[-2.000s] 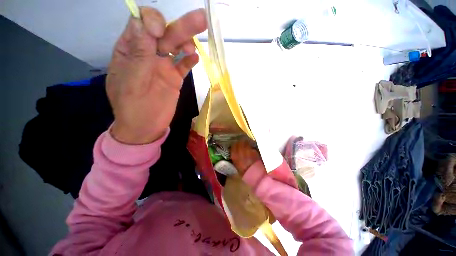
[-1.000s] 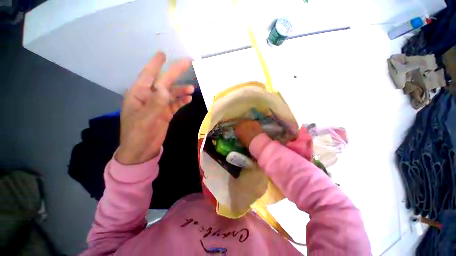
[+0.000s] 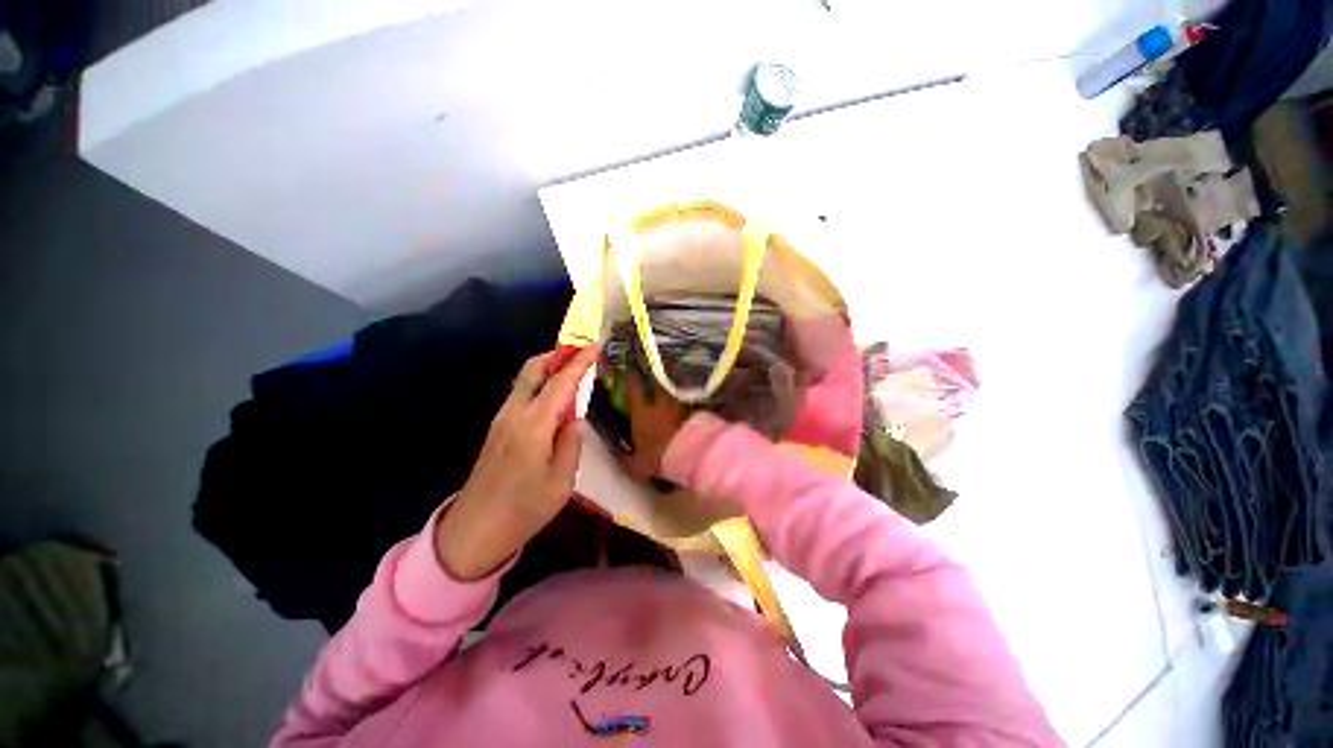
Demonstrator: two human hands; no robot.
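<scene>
The yellow tote bag (image 3: 804, 292) with red ends stands open at the table edge in front of me. One yellow handle loop hangs over its opening. My left hand (image 3: 523, 453) pinches the bag's left rim near a red patch. My right hand (image 3: 656, 430) is inside the bag, and its fingers are largely hidden. Inside, a clear plastic bag (image 3: 763, 383) and dark and green items show beside the hand. I cannot tell whether the right hand holds any of them.
Black garments (image 3: 380, 439) are heaped left of the bag. Pink-white cloth (image 3: 924, 398) and an olive cloth item (image 3: 902, 476) lie right of it on the white table (image 3: 1009, 512). A green-silver tin (image 3: 768, 97) stands by the divider. Beige cloth (image 3: 1170, 197) and folded jeans (image 3: 1228, 417) lie far right.
My left hand has come down from the raised handle and now holds the bag's rim. The handle has dropped over the opening. My right hand has stayed inside the bag, shifting slightly left and down.
</scene>
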